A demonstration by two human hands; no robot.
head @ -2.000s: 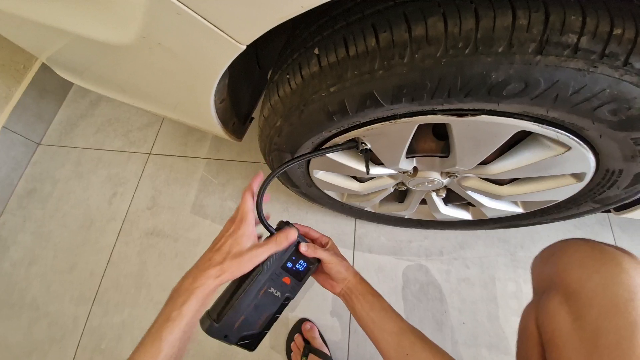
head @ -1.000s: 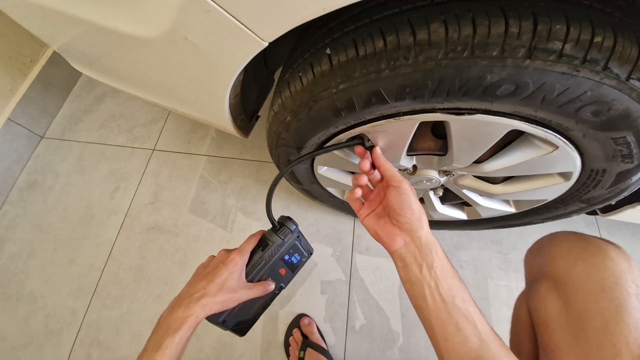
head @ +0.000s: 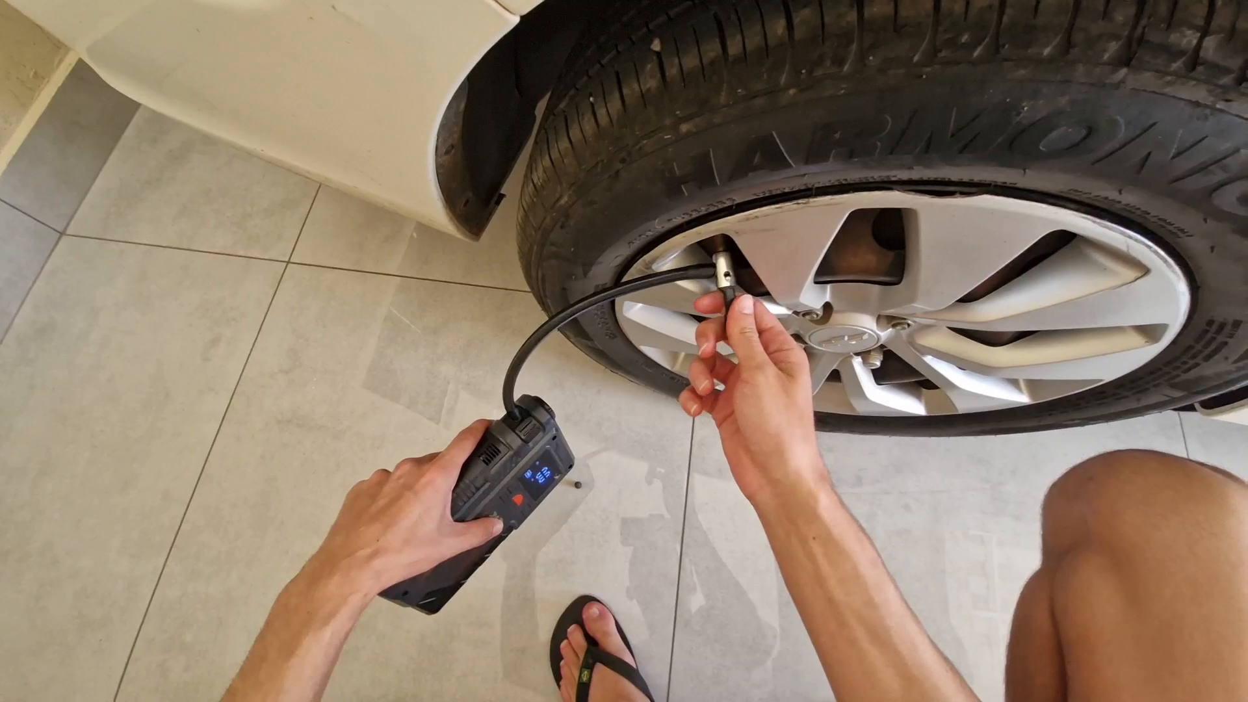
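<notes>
My left hand (head: 405,522) grips a black portable tyre inflator (head: 502,487) from its left side, thumb near the buttons below a lit display. A black air hose (head: 551,327) curves from the inflator's top to a metal valve chuck (head: 722,269) at the rim of the car wheel (head: 780,219). My right hand (head: 756,380) pinches the chuck's black lever between thumb and fingers. The chuck is near the valve position; whether it is locked on the stem cannot be told. The black tyre (head: 624,166) surrounds the silver alloy rim.
White car bodywork (head: 292,88) and a dark wheel-arch liner (head: 478,136) stand above and left of the tyre. A small dark cap (head: 577,485) lies on the grey floor tiles (head: 224,341) beside the inflator. My foot in a black flip-flop (head: 595,653) and bare knee (head: 1141,546) are below.
My right hand has left the inflator, where it was two seconds ago, and is at the chuck. My left hand has shifted its hold to the inflator's side. The chuck's metal body is now exposed.
</notes>
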